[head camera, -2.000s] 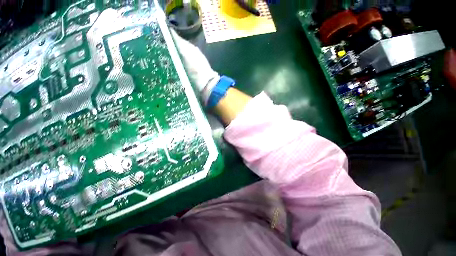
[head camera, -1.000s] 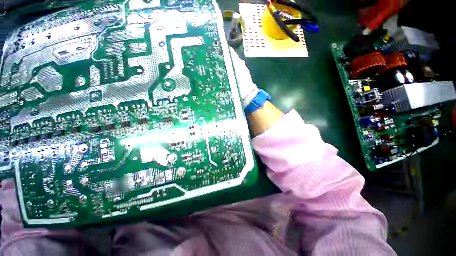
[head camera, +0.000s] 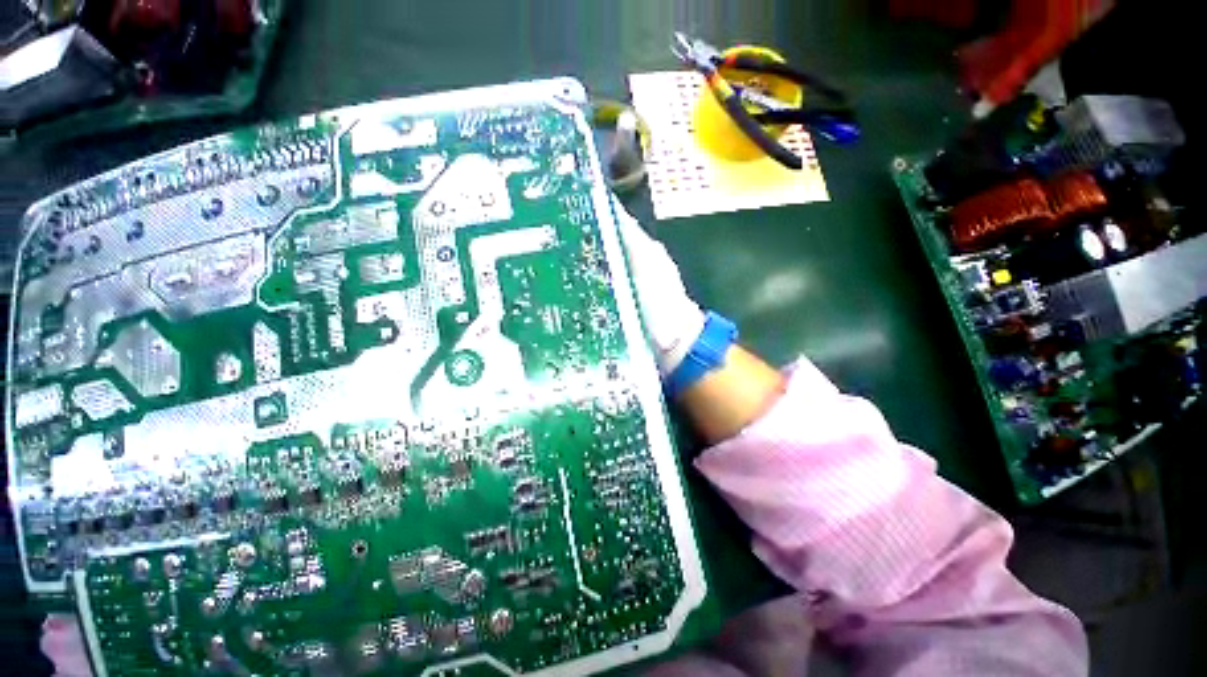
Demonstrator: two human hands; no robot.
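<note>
A large green power board [head camera: 530, 318] fills the left and middle of the view, solder side up, with silvery solder areas and a white border line. My right hand [head camera: 658, 288], in a white glove with a blue wrist strap [head camera: 704, 347], holds the board's right edge. Its fingers are hidden behind the board. My left hand is not in view. Only a bit of pink sleeve [head camera: 64, 645] shows at the lower left, below the board.
Side cutters [head camera: 761, 113] lie over a yellow roll [head camera: 731, 130] on a dotted sheet [head camera: 798, 185], beside a pale ring [head camera: 625, 148]. Another board [head camera: 973, 347] lies component side up at right; another [head camera: 199, 99] is at top left. A red sleeve [head camera: 1013, 60] shows at top right.
The view has shifted, so the held board, cutters and right-hand board sit lower. The held board's top edge and the top-left board now show. My right hand still holds the edge.
</note>
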